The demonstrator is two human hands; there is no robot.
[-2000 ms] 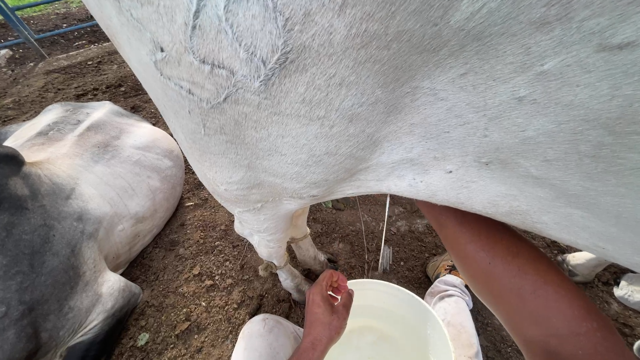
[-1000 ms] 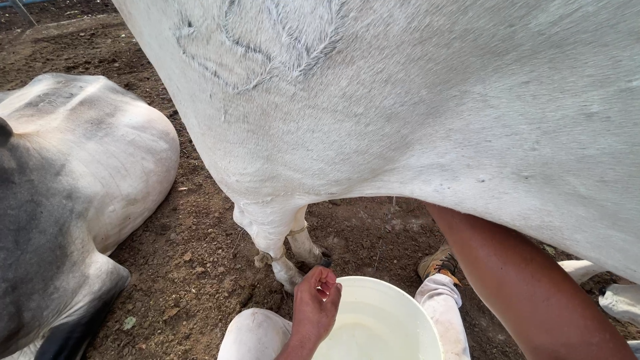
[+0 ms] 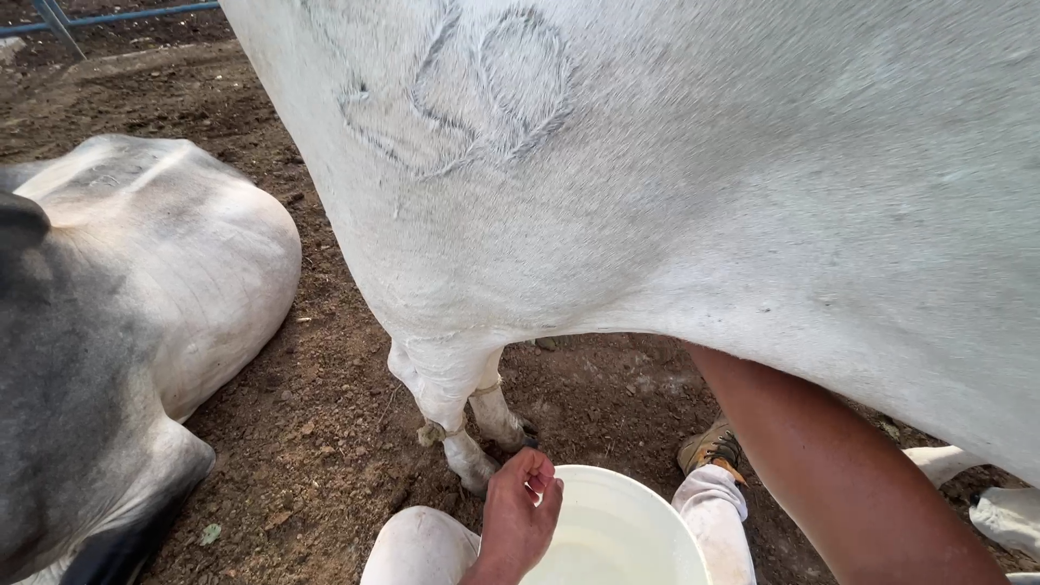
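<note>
A white cow (image 3: 617,195) stands across the view, a brand mark on its hide. My left hand (image 3: 522,508), fingers curled, is at the left rim of a whitish plastic bucket (image 3: 662,508); whether it grips the rim I cannot tell. The bucket sits between my legs, its bottom out of view. My right forearm reaches under the cow's belly from the lower right, and the hand itself is hidden behind the body. Beyond my left hand are the cow's hind legs (image 3: 459,422), with a rope (image 3: 443,432) around them.
A grey and white cow (image 3: 203,268) lies on the dirt ground (image 3: 284,439) at left. A blue metal rail (image 3: 122,16) runs at the upper left. My knee (image 3: 418,548) and a brown boot (image 3: 711,447) flank the bucket. More white legs (image 3: 1007,516) show at lower right.
A thin white strand hanging below the belly two seconds ago no longer shows. My left hand stays by the bucket rim, and my right arm remains under the cow.
</note>
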